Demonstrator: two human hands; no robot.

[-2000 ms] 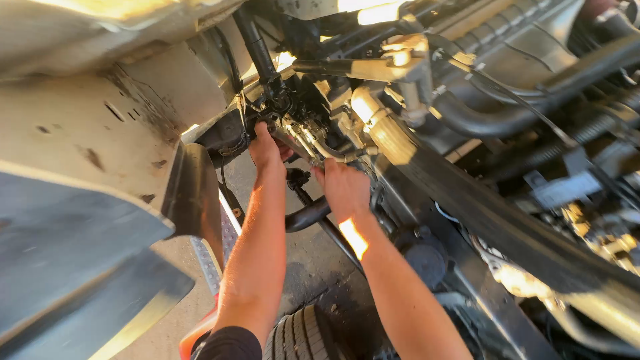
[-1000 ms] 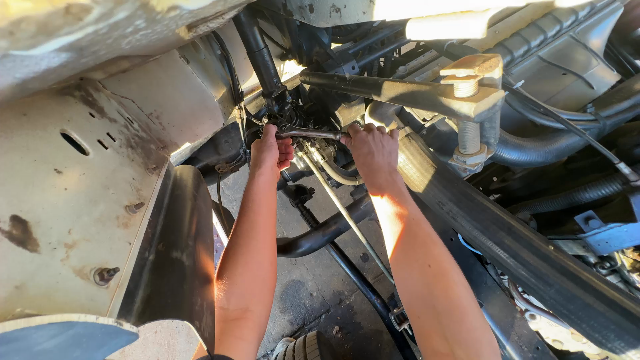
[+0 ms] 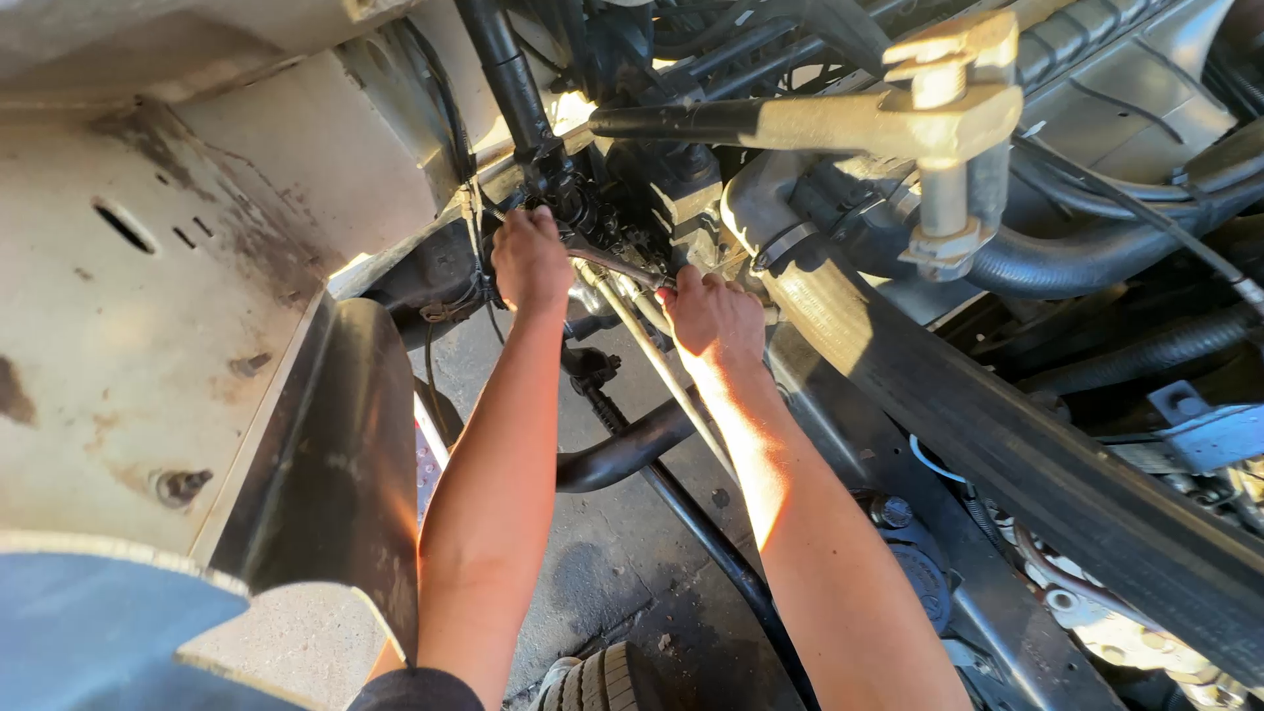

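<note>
In the head view a metal wrench [image 3: 622, 265] slants between my hands, just below a black steering shaft [image 3: 509, 79] and its greasy lower joint [image 3: 563, 193]. My right hand [image 3: 716, 311] is closed around the wrench's right end. At its left end is my left hand [image 3: 531, 259], fingers curled beside the joint; its grip is partly hidden, so I cannot tell whether it holds the wrench or the part there. Metal lines [image 3: 657, 360] run down from under the wrench, passing between my forearms.
A large black hose [image 3: 918, 385] with a clamp runs down the right side. Above it juts a metal arm with a bolted end [image 3: 948, 118]. Pale body sheet metal [image 3: 197, 296] and a dark curved panel [image 3: 336, 444] stand left. A tire [image 3: 597, 681] shows at the bottom.
Two seconds ago both hands were lower around the fittings; one second ago the wrench lay nearly level between them. Now it slants down to the right, with my right hand lower than my left.
</note>
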